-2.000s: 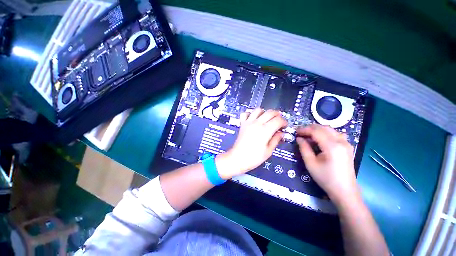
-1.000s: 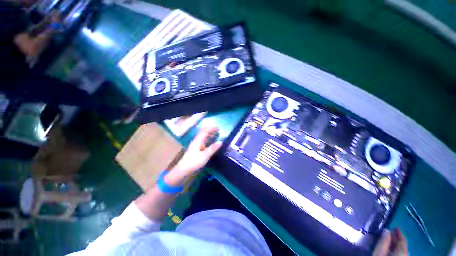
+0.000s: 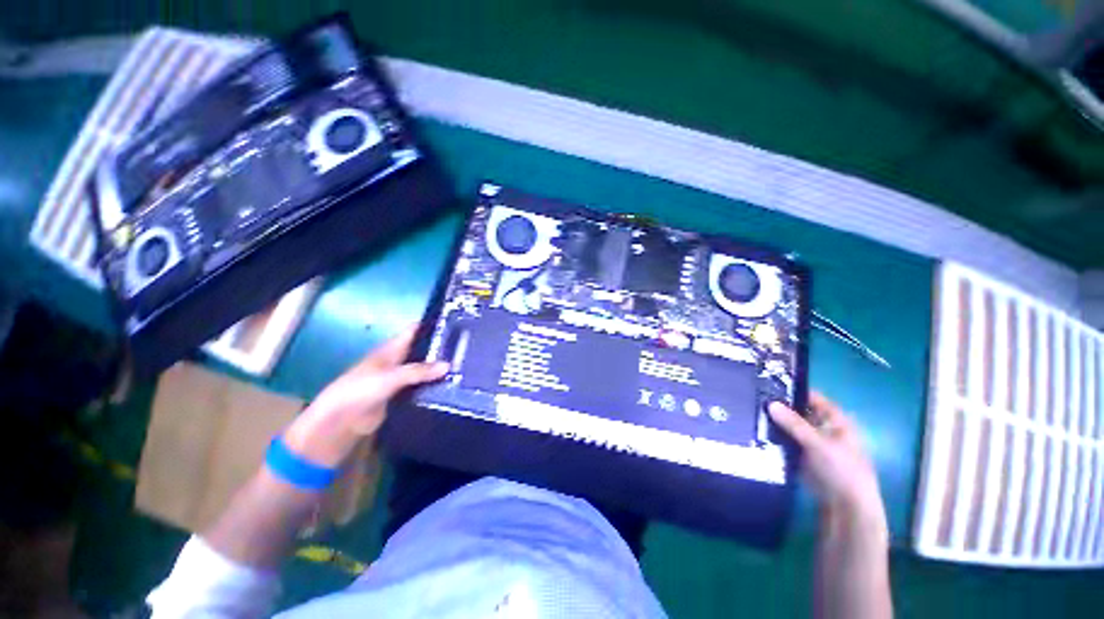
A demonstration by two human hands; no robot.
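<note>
An open laptop (image 3: 581, 375) lies in front of me with its innards facing up, two round fans at its far corners and a dark battery pack on the near side. My left hand (image 3: 369, 393) grips its left edge, thumb on top. My right hand (image 3: 829, 447) grips its right edge near the front corner, thumb on top. The fingers under the laptop are hidden. A blue band is on my left wrist. Tweezers (image 3: 854, 340) lie just right of the laptop, partly hidden by it.
A second open laptop (image 3: 260, 187) lies tilted over a slotted tray (image 3: 73, 206) at the left. Another slotted tray (image 3: 1023, 417) is at the right. A grey-white rail (image 3: 654, 157) runs behind the green bench. A brown cardboard piece (image 3: 212, 447) is below at the left.
My hands left the inside of the laptop and now hold its left and right sides. The laptop sits closer to my body and further from the right tray, overlapping the tweezers.
</note>
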